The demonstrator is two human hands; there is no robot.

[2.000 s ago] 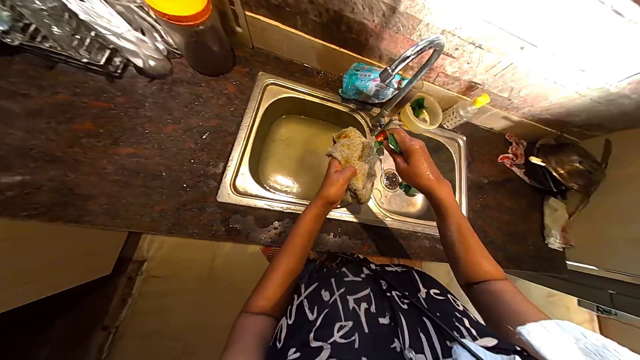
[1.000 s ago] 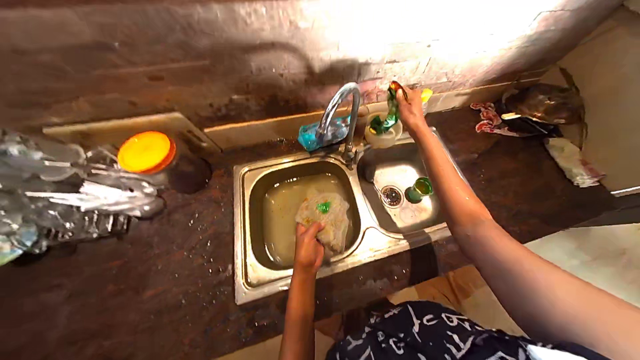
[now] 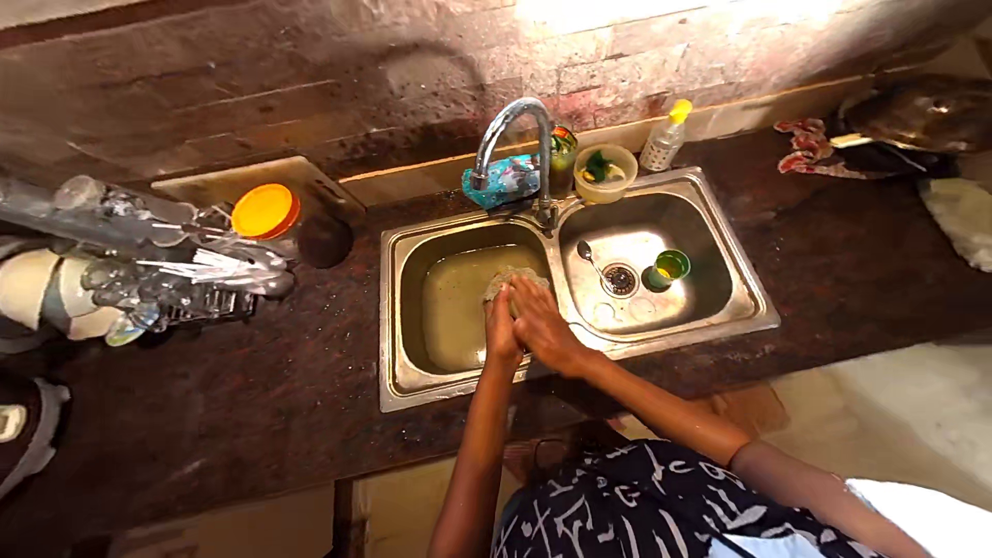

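Note:
Over the left basin of the steel double sink, my left hand grips a pale, wet scrubbing cloth or mesh. My right hand lies against it from the right, its fingers on the cloth; whether they grip it cannot be told. Cloudy water stands in that basin. In the right basin a green cup rests beside the drain strainer, and a metal spoon lies at the strainer's left. Behind the sink's rim are a jar with a green and red item and a plastic tub.
A curved chrome faucet rises between the basins, with a blue packet behind it. A yellow-capped bottle stands at the back right. Leftward are an orange-lidded jar and a loaded dish rack. A dark pan sits far right.
My right hand has come from the back of the sink, where it held a green item, to the cloth in my left hand. The green item has left that hand.

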